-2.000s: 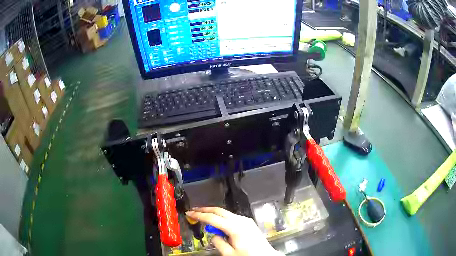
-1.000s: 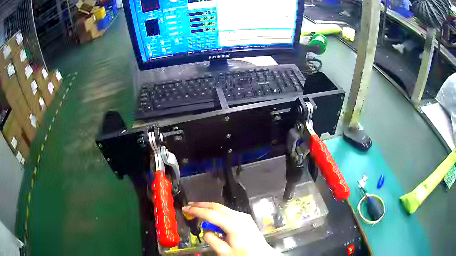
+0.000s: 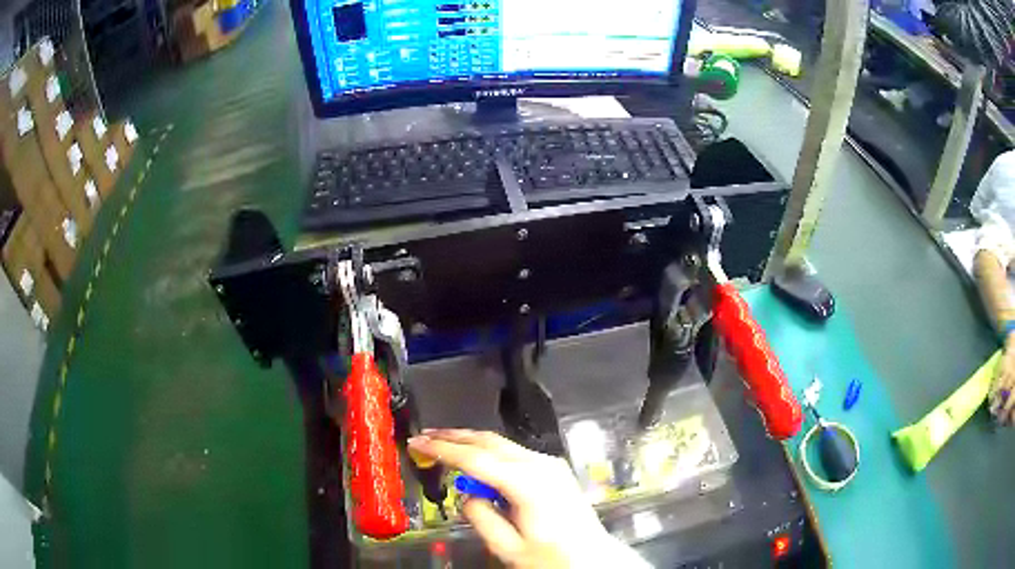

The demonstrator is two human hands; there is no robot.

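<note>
My right hand [image 3: 523,489] holds a screwdriver [image 3: 429,472] with a black and yellow handle, upright over the left station of the black test fixture [image 3: 523,272]. A blue marker pen [image 3: 481,491] lies in the same hand. The screwdriver tip points down at yellow parts of a board, largely hidden by the hand. The left red clamp handle [image 3: 373,450] and right red clamp handle [image 3: 757,361] point towards me. A clear pressure plate [image 3: 718,445] covers a board at the right station. My left hand is not in view.
A keyboard [image 3: 423,172] and lit monitor [image 3: 501,45] stand behind the fixture. On the teal mat are a mouse [image 3: 804,291], tape roll [image 3: 821,480] and blue cap [image 3: 853,393]. Another person's arm [image 3: 994,291] reaches near a lime-green bar [image 3: 946,420].
The view has shifted slightly. My right hand stays over the left station with the screwdriver and pen. Another person's arm has come into view at the right edge.
</note>
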